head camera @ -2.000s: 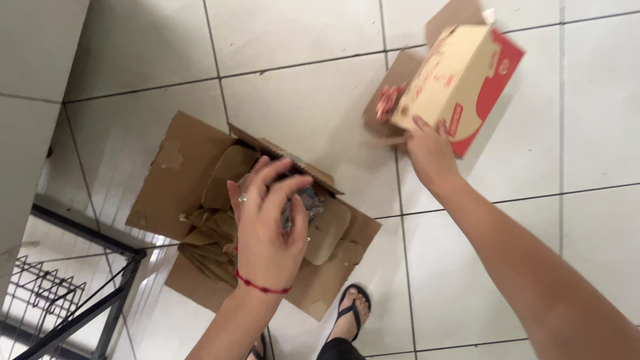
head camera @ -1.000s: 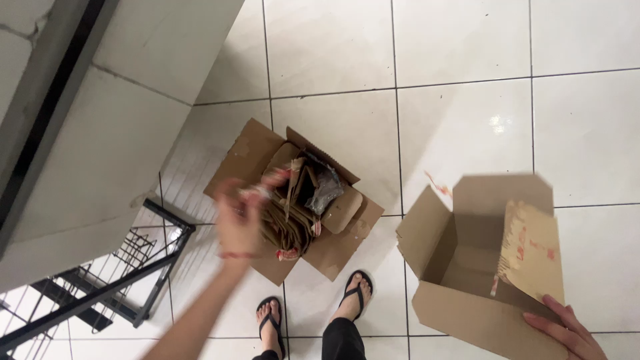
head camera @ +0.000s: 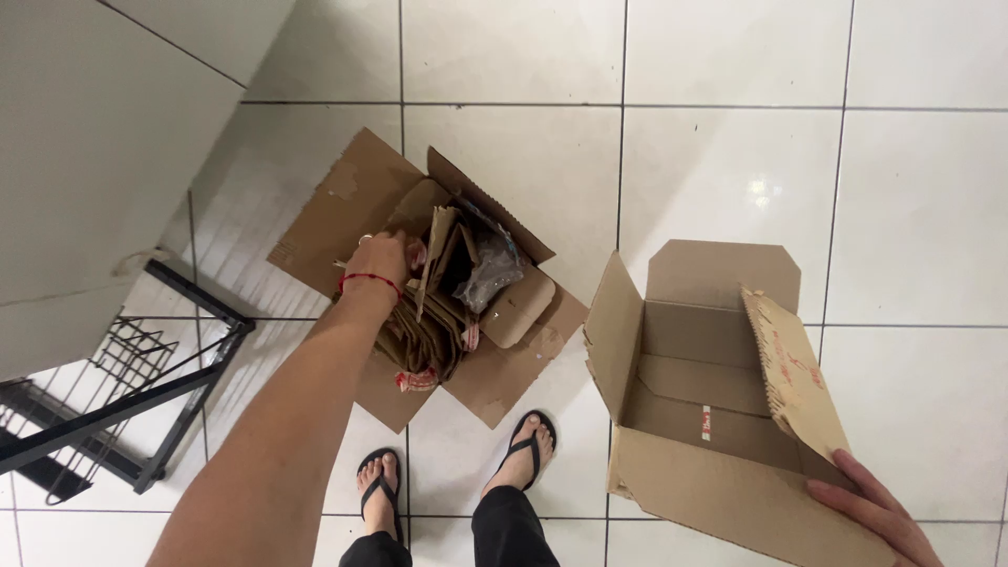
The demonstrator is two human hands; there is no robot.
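My left hand, with a ring and a red cord bracelet, reaches into the open cardboard box on the floor; its fingertips are partly hidden beside a bit of reddish tape, so its hold is unclear. Folded cardboard pieces and crumpled clear plastic fill that box. At the lower right, my right hand grips the edge of a second cardboard box, its flaps spread. The inside of this box shows only a small strip of printed tape. One flap has a torn edge and red print.
Grey-white floor tiles lie under both boxes. A black metal frame with a wire rack stands at the left, below a pale tiled surface. My feet in black flip-flops are just below the filled box.
The second box was tilted at the upper right with its printed outside showing; now its open inside faces me at the lower right. My left hand has moved down into the filled box.
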